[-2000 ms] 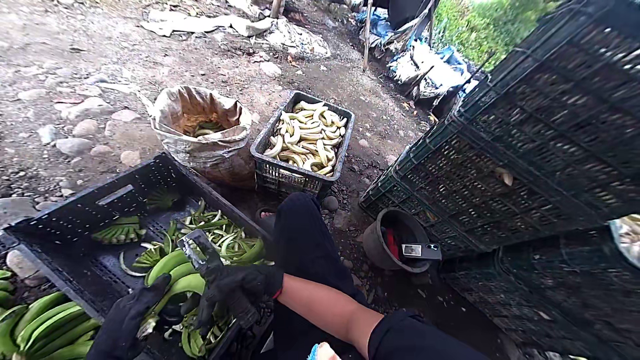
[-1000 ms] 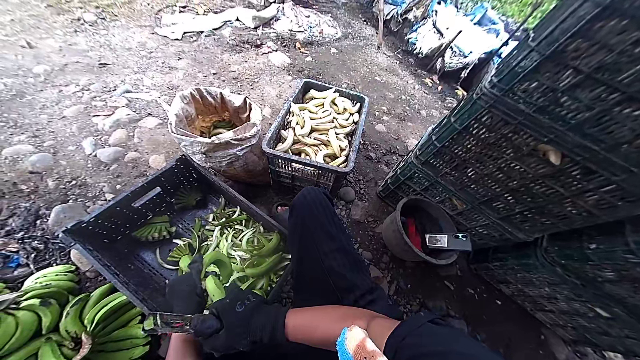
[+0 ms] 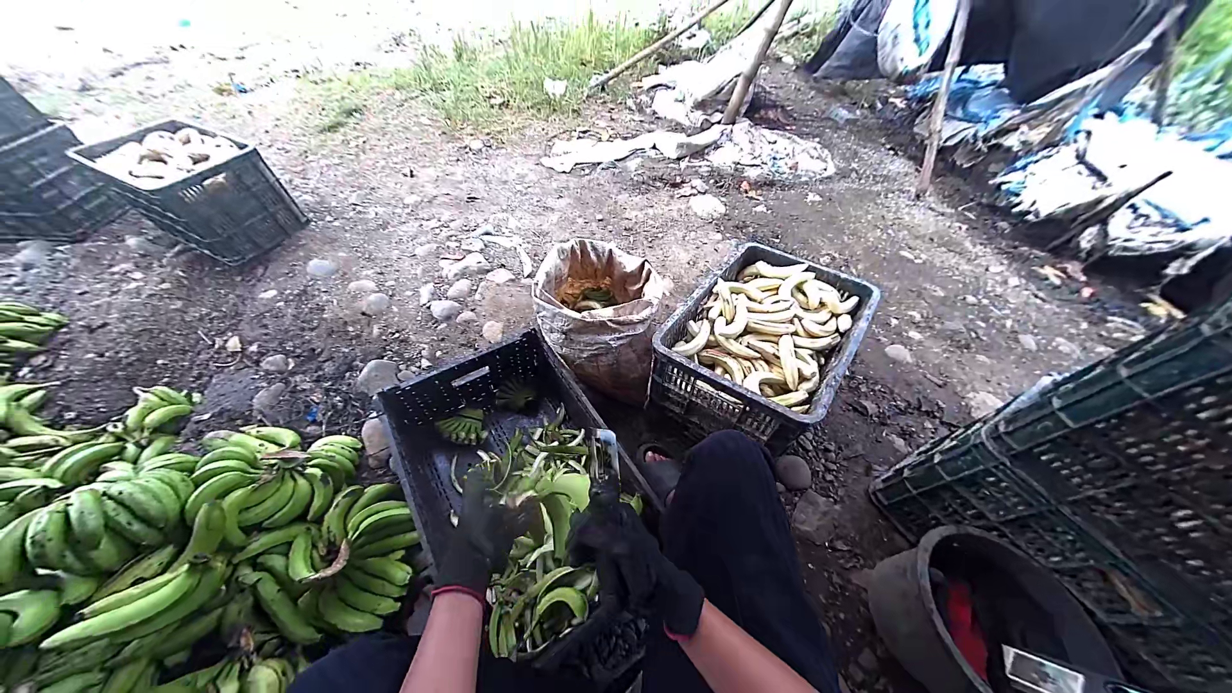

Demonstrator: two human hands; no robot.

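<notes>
My left hand [image 3: 478, 534], in a black glove, is over the left part of the green peels [image 3: 553, 510] in a black plastic crate [image 3: 462, 375]. It is blurred; whether its fingers hold anything cannot be told. My right hand [image 3: 630, 563], also gloved, is closed around a small metal-bladed hand tool [image 3: 603, 452] that points up over the peels. Two small fans of green fruit [image 3: 462, 426] rest at the crate's far end. Bunches of green bananas or plantains [image 3: 279, 520] lie to the left. Peeled pale ones [image 3: 770, 327] fill another crate [image 3: 852, 371] ahead.
An open woven sack [image 3: 602, 337] with scraps stands between the crates. At lower right are a dark bucket [image 3: 900, 597] with a red item and a phone-like device [image 3: 1039, 671], beside stacked crates [image 3: 1088, 443]. A filled crate [image 3: 231, 207] stands far left. Stones dot the ground.
One second ago my left hand held a green banana or plantain near the tool; now none is plainly seen in it. My hands are farther apart, over the peels. The view has swung up and left.
</notes>
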